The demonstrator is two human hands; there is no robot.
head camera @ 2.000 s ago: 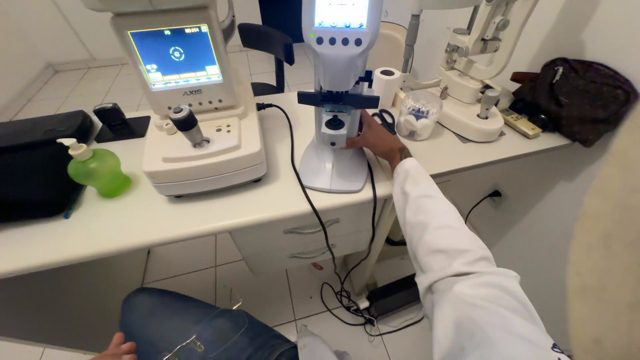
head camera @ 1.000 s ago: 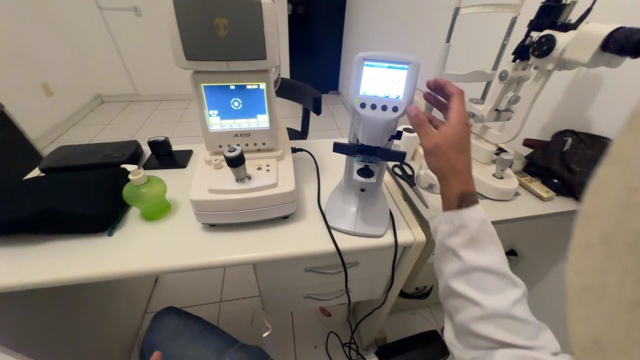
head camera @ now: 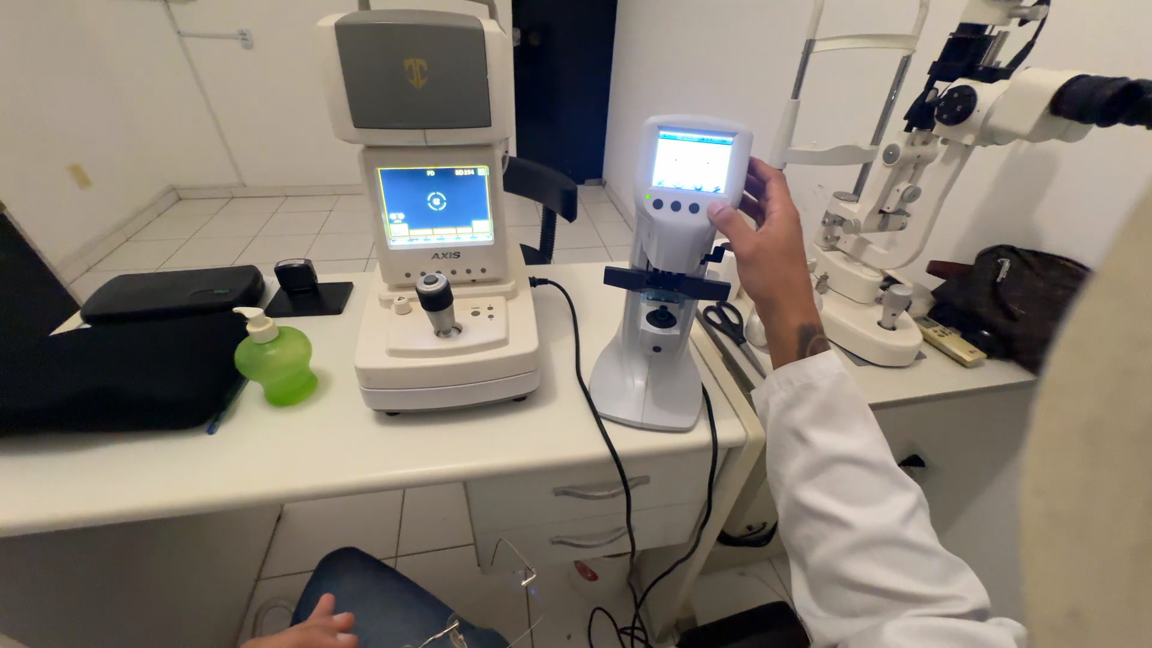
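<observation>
My right hand (head camera: pixel 765 234) is at the right side of the lit display head of a grey-white digital lensmeter (head camera: pixel 652 378). Its thumb lies on the front by the rightmost round button (head camera: pixel 714 208), with the fingers around the casing's side edge. Part of my left hand (head camera: pixel 315 627) shows at the bottom edge, fingers slightly apart and nothing visible between them. Thin wire-framed eyeglasses (head camera: pixel 527 577) are to its right, by the jeans-clad knee (head camera: pixel 360 589); what supports them is unclear. Left of the lensmeter stands an AXIS-marked instrument (head camera: pixel 450 378) with a joystick (head camera: pixel 436 301) and a lit screen.
A green pump bottle (head camera: pixel 279 364), black cases (head camera: pixel 175 290) and a black stand (head camera: pixel 310 297) are on the left of the desk. Scissors (head camera: pixel 727 324), a slit lamp (head camera: pixel 868 315), a remote control (head camera: pixel 951 342) and a dark bag (head camera: pixel 1012 297) are at right. Black cables (head camera: pixel 601 414) hang over the desk edge.
My right hand was low beside the lensmeter's lens area, then rose clear of its display head, and now touches that head's right side. The view has tilted up.
</observation>
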